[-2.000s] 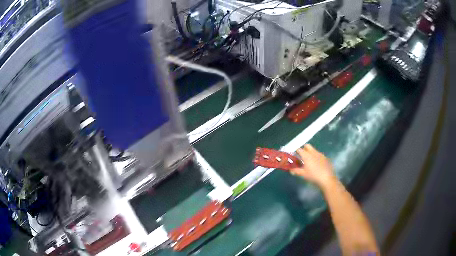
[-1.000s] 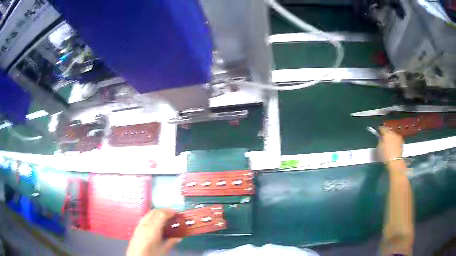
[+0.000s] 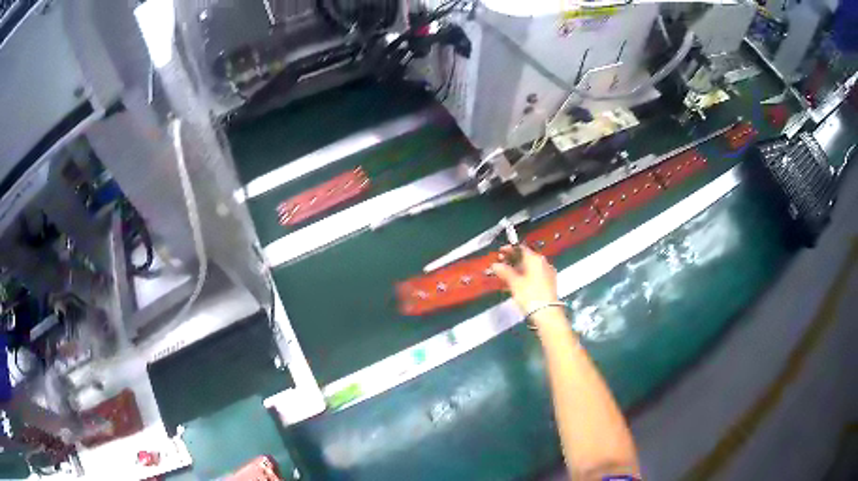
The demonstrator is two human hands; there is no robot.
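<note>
My right hand (image 3: 529, 280) is over a row of red-brown fixtures (image 3: 452, 285) on the green bench. A short silver tip, which looks like tweezers (image 3: 510, 232), sticks out past its fingers. The fingers are at the near end of the row; whether they also grip a fixture is blurred. The fixtures lie end to end, with small pale round parts along them. My left hand is out of the picture.
Another fixture (image 3: 325, 195) lies on the bench further back. A white machine (image 3: 564, 75) with cables stands behind the row. A keyboard (image 3: 798, 178) is at the right bench edge. A red button (image 3: 148, 458) is at lower left; a fixture (image 3: 252, 471) is cut off at the bottom.
The view has swung right. My right hand with the silver tip is now at the near end of the fixture row. My left hand, earlier holding a fixture, has left the picture.
</note>
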